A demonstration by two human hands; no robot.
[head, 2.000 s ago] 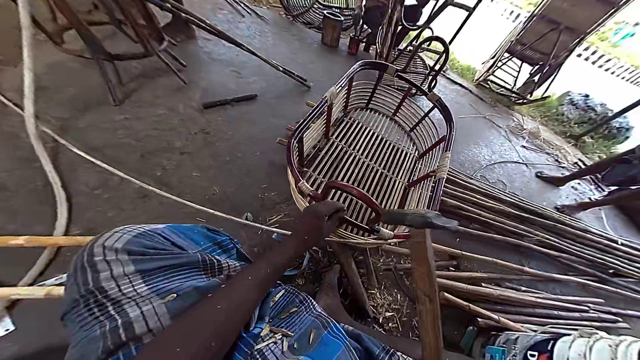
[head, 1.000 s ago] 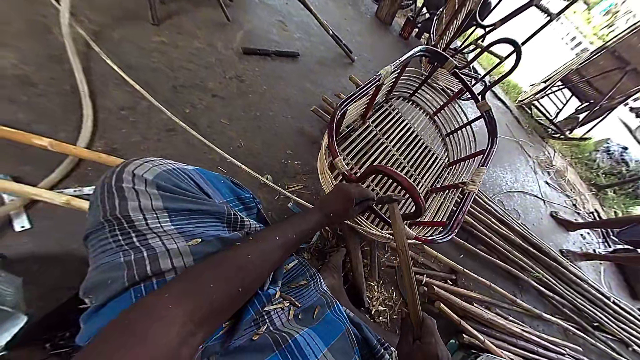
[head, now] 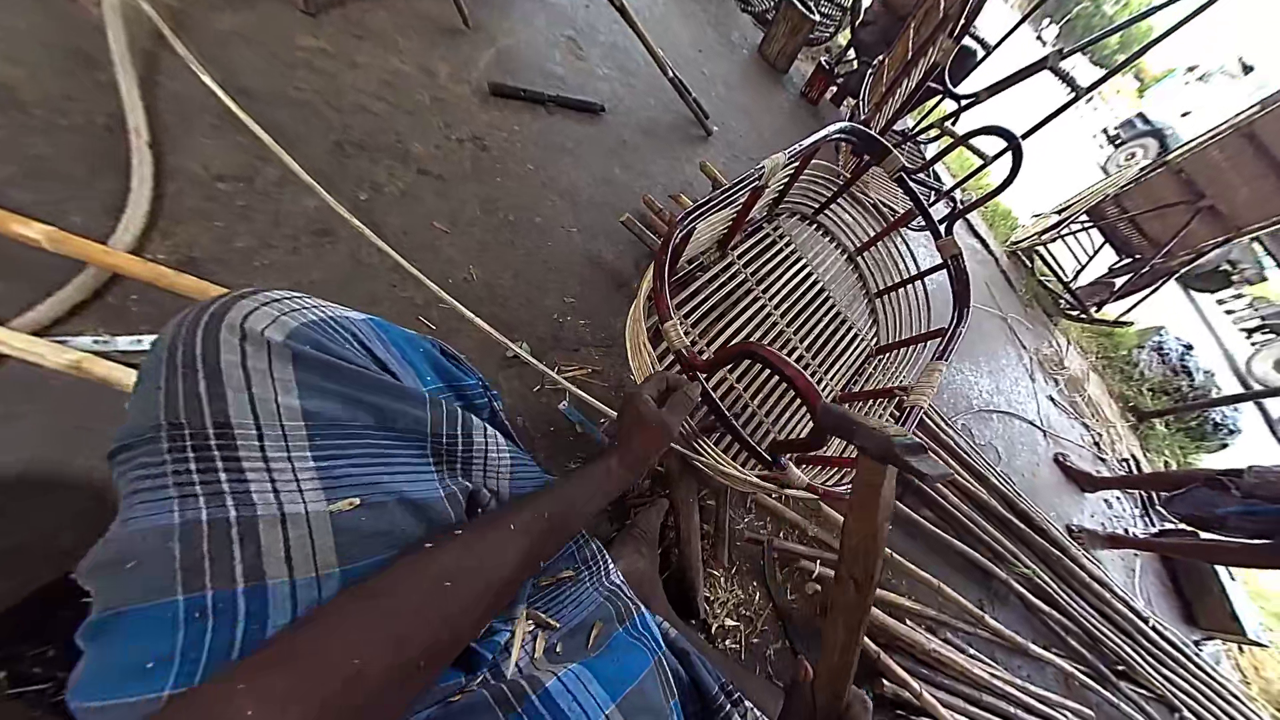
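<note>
My left hand (head: 655,415) is closed at the near rim of an oval cane basket (head: 790,290), at the end of its dark red curved handle. Whether it grips the handle or something small there is hard to tell. At the bottom edge, partly cut off, my right hand (head: 825,690) holds the wooden shaft of a hammer (head: 860,560). The hammer's dark metal head (head: 885,440) is raised in front of the handle's right end. Pale cane slats form the basket's bottom, and dark red ribs and bindings line its sides.
Long cane poles (head: 1040,560) lie right of the basket. A pale cane strip (head: 390,250) crosses the floor at left, and a dark rod (head: 545,97) lies beyond it. Another person's legs (head: 1160,510) are at right. Wood shavings (head: 735,600) lie below the basket.
The hammer head has moved from beside my left hand to the right since one second ago. The view has shifted, and my left hand remains at the basket's near rim.
</note>
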